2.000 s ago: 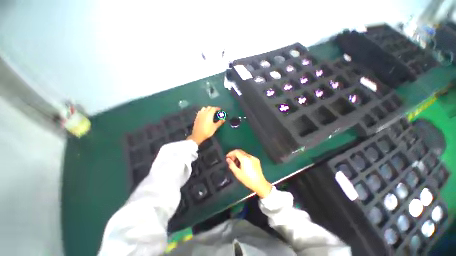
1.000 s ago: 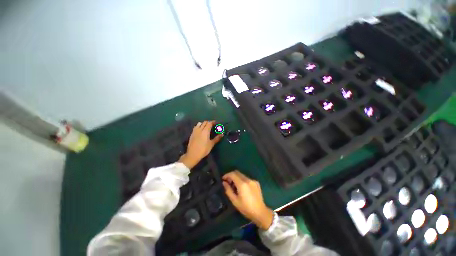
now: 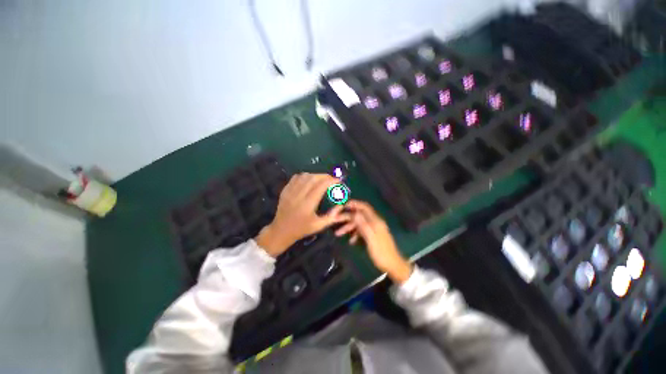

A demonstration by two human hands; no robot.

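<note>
My left hand (image 3: 301,210) holds a round lens unit (image 3: 338,193) with white glare and a cyan-green ring, above the green mat between the trays. My right hand (image 3: 371,235) is just below and to its right, fingertips bent close to the unit and to my left fingers. Whether the right fingers touch or hold anything is hidden by blur. A small disc with purple-white glare (image 3: 338,173) shows just beyond the unit. The black work tray (image 3: 232,191) lies flat under my left forearm, with a few dark glass units in its near cells.
A thick black foam tray stack (image 3: 380,175) at right rear holds rows of purple-glare units. A lower tray stack (image 3: 544,281) beside the bench edge holds grey and bright white discs. A yellow-white cylinder (image 3: 95,197) stands at far left. Two dark cords (image 3: 307,36) hang by the wall.
My right hand has moved up from the near edge of the mat to beside my left hand. My left hand still holds the lens unit. The view has shifted slightly.
</note>
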